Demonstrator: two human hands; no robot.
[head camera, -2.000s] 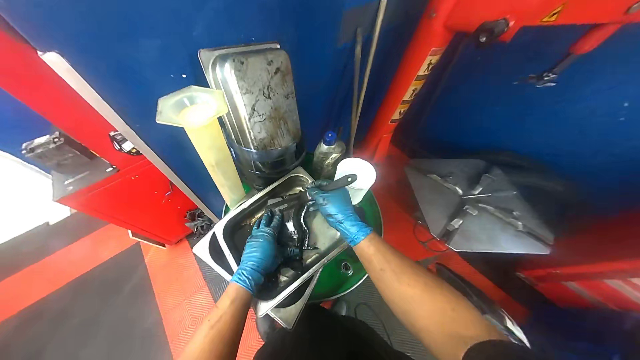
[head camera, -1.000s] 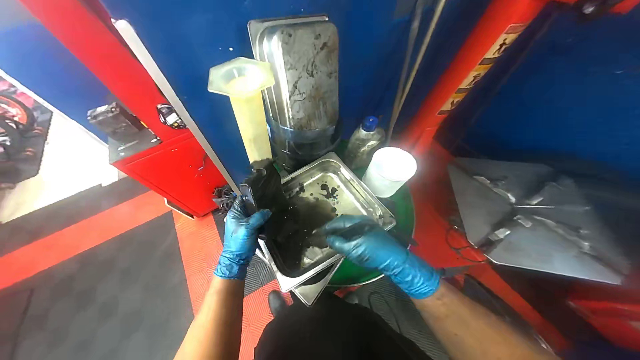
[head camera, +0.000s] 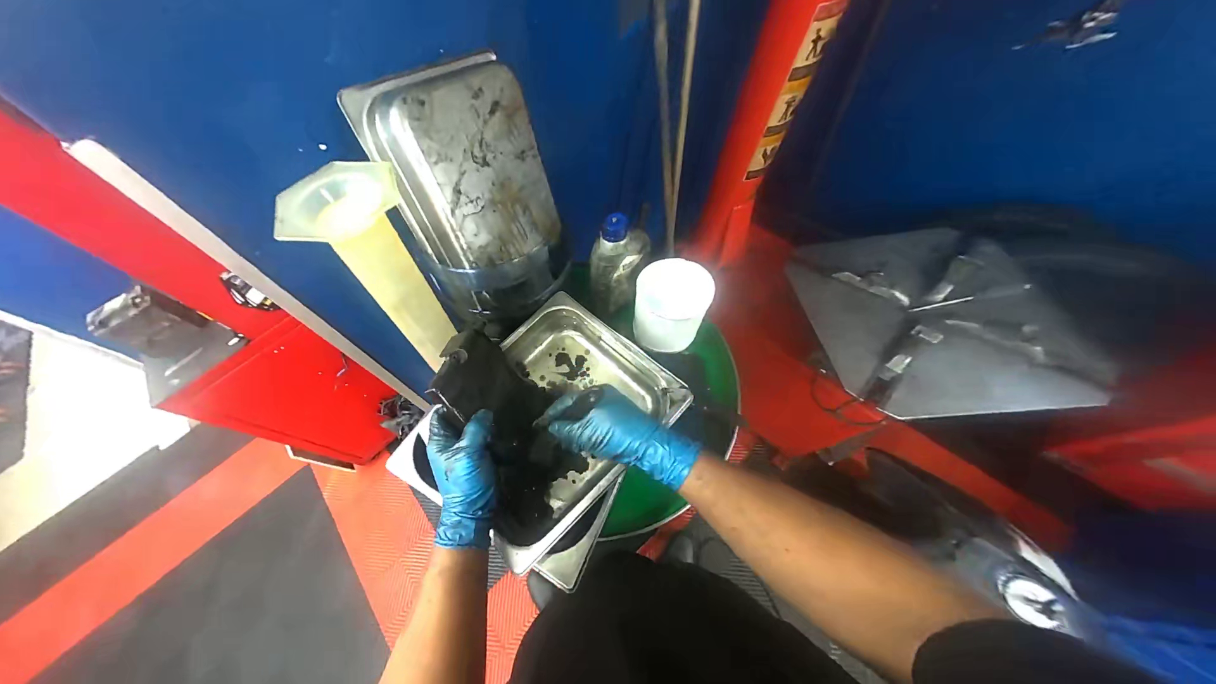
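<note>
My left hand (head camera: 463, 475), in a blue glove, grips the lower edge of a black, dirty part (head camera: 480, 375) whose kind I cannot tell, tilted over the left side of a rectangular steel pan (head camera: 651, 380). Dark liquid and grime lie in the pan. Over its middle is my right hand (head camera: 608, 427), gloved in blue, with curled fingers near the black part; whether it holds something small is unclear. The pan rests on another steel pan (head camera: 568, 568) on a green drum (head camera: 727, 380).
Behind the pan stand a white tub (head camera: 673, 304), a clear bottle with a blue cap (head camera: 619, 261), a yellowish plastic measuring cylinder (head camera: 389, 275) and an upright stained steel pan (head camera: 475, 171). A red post (head camera: 750, 142) rises behind; grey metal plates (head camera: 950, 332) lie right.
Two seconds ago the black part lay in the pan and my right hand held a black-handled tool, no longer visible there. The part is now raised at the pan's left side.
</note>
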